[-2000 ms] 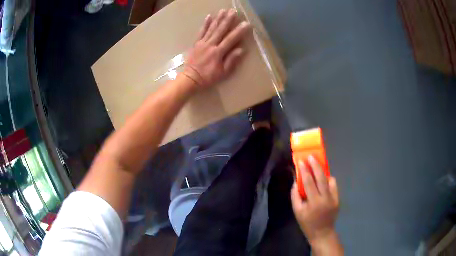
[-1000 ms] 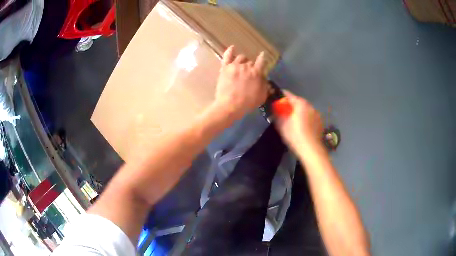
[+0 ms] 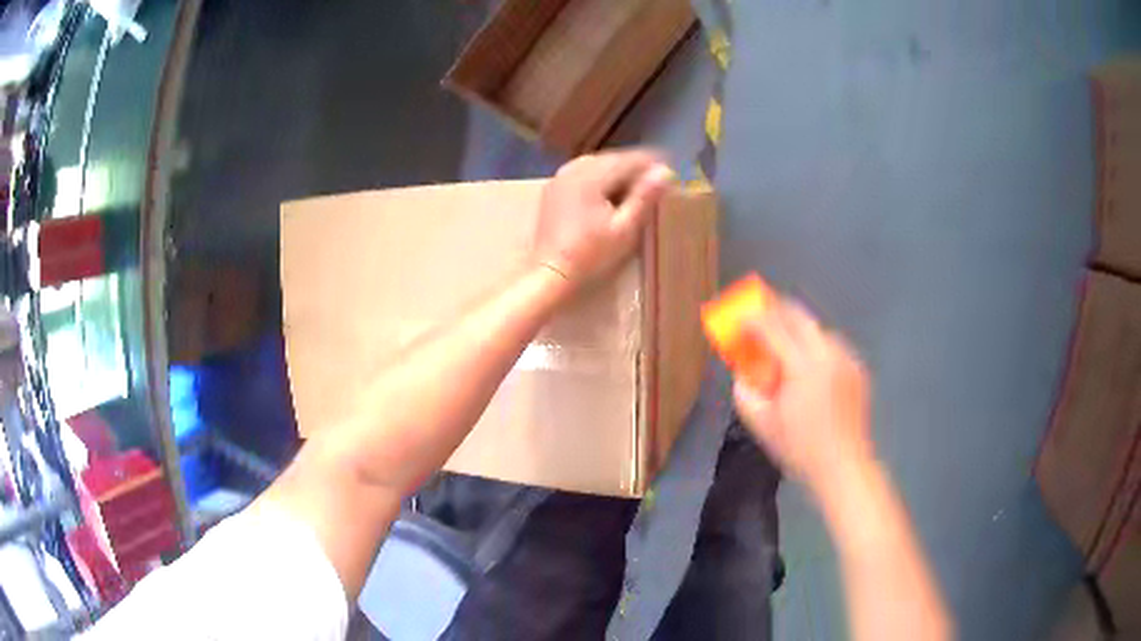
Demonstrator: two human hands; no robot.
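A large closed brown carton [image 3: 400, 269] lies in front of me, with clear packing tape [image 3: 538, 357] shining on its top face. My left hand [image 3: 594, 213] rests at the carton's upper right edge, its fingers curled over the corner; whether it pinches anything is hidden. My right hand [image 3: 807, 382] is slightly blurred and holds the orange-red and yellow tape dispenser [image 3: 743, 323] just right of the carton, apart from it.
A shallow open brown carton [image 3: 563, 63] lies on the floor beyond. More brown cartons [image 3: 1101, 401] stand at the right edge. The green bench [image 3: 150, 251] with red boxes [image 3: 129, 501] runs along the left. A pale stool seat [image 3: 413, 582] is below the carton.
The carton has turned so its near edge lies lower and its seam edge runs upright. My right hand with the dispenser has moved away from the carton's side. The open carton now shows more.
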